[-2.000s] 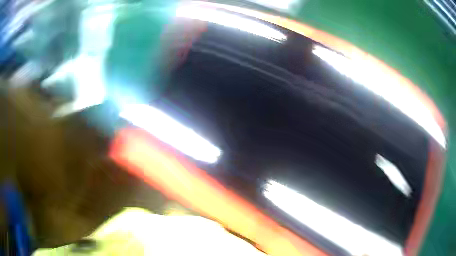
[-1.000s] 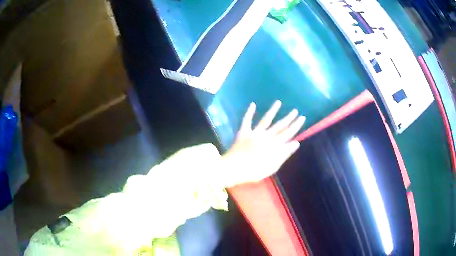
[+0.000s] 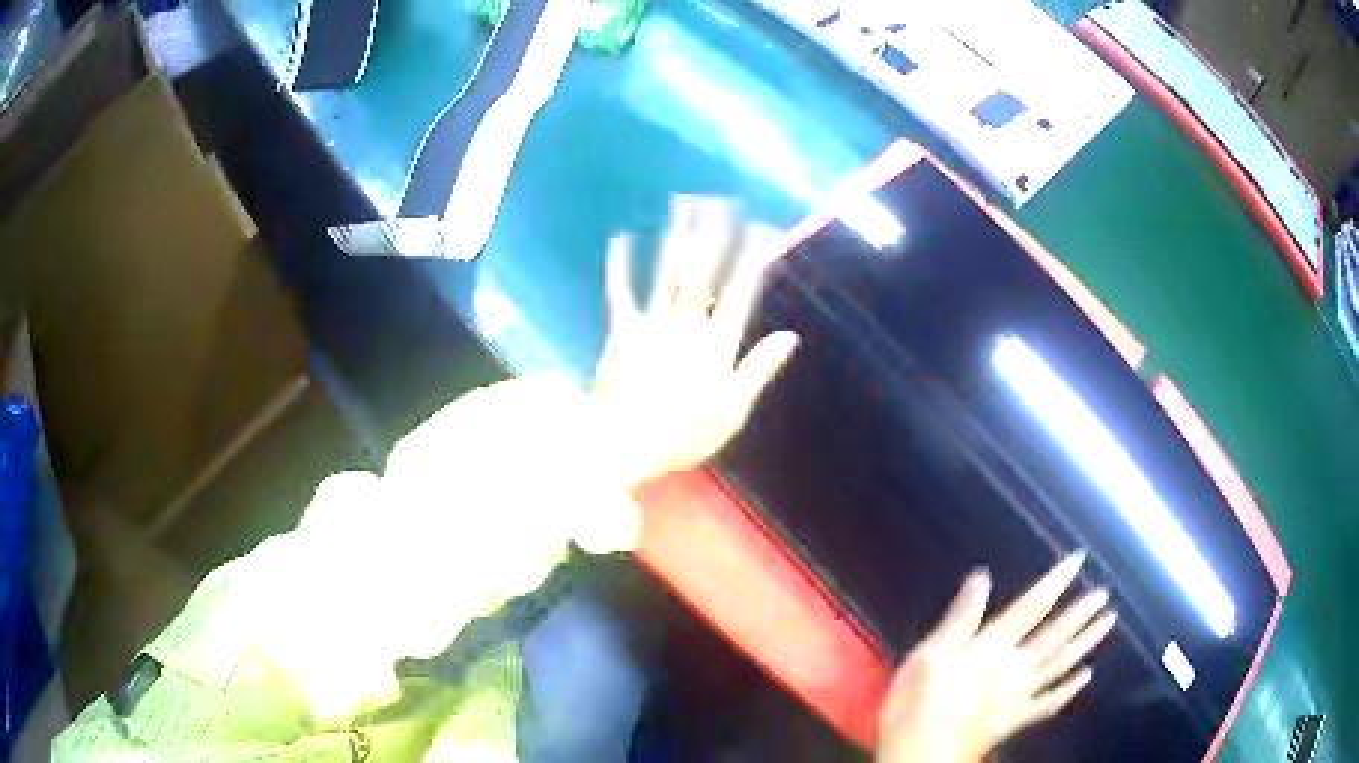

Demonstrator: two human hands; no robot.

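Note:
A glossy black panel (image 3: 894,403) lies on a red foam pad (image 3: 760,596) on the green bench and reflects the ceiling lights. My left hand (image 3: 686,336) is at the panel's left end, its fingers spread and slightly blurred, holding nothing. My right hand (image 3: 991,678) is over the panel's near right part, palm down with fingers apart and empty. I cannot tell whether either hand touches the panel. A small white mark (image 3: 1177,665) shows near the panel's right end.
A black-and-white strip (image 3: 474,149) lies on the green bench (image 3: 596,179), with another dark strip (image 3: 334,38) behind. A white back plate (image 3: 954,75) lies beyond the panel. Another red-edged unit (image 3: 1222,119) is at far right. An open carton (image 3: 134,283) stands left, with blue film (image 3: 18,552).
My right hand has come into view over the panel. My left hand is still open, now at the panel's left end. The view has turned, so more of the panel shows.

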